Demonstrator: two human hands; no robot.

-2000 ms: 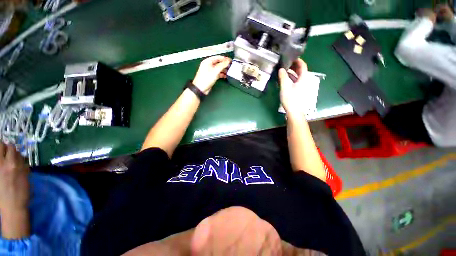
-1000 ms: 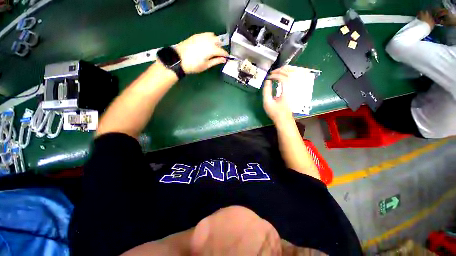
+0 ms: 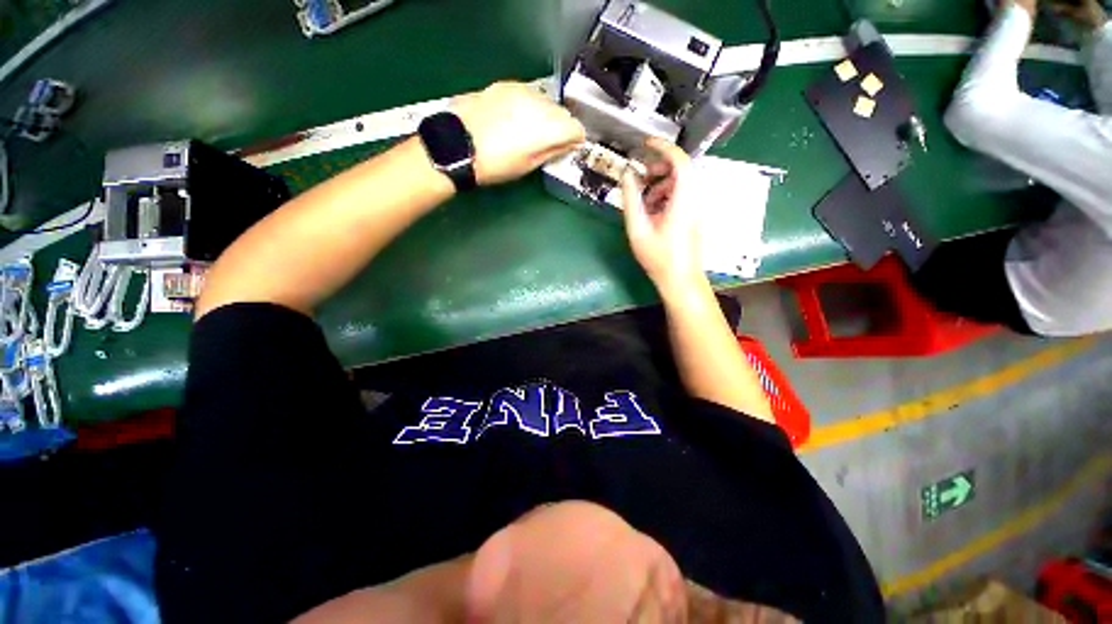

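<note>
The silver-and-black screw feeder [image 3: 643,73] stands on the green bench ahead of me, with a small tan metal mechanism [image 3: 600,162] at its front. My left hand [image 3: 522,132], with a black watch on the wrist, is at the left of the mechanism, its fingertips together beside it. My right hand [image 3: 660,210] is at the right, its fingers bent and touching or very near the mechanism. Whether either hand holds a small part cannot be told. The grey electric screwdriver [image 3: 715,116] with its black cord is upright just right of the feeder.
A second feeder [image 3: 146,201] stands left, beside several white loop-shaped products [image 3: 55,305]. A white sheet [image 3: 735,213] lies right of my right hand, then black plates [image 3: 868,110] with tan squares. A person's sleeve [image 3: 1012,116] is at far right. Red stools [image 3: 854,313] stand below the bench.
My left hand reached over to the feeder's front from the left and is now closer to the mechanism. My right hand has moved up and left from beside the feeder to the mechanism.
</note>
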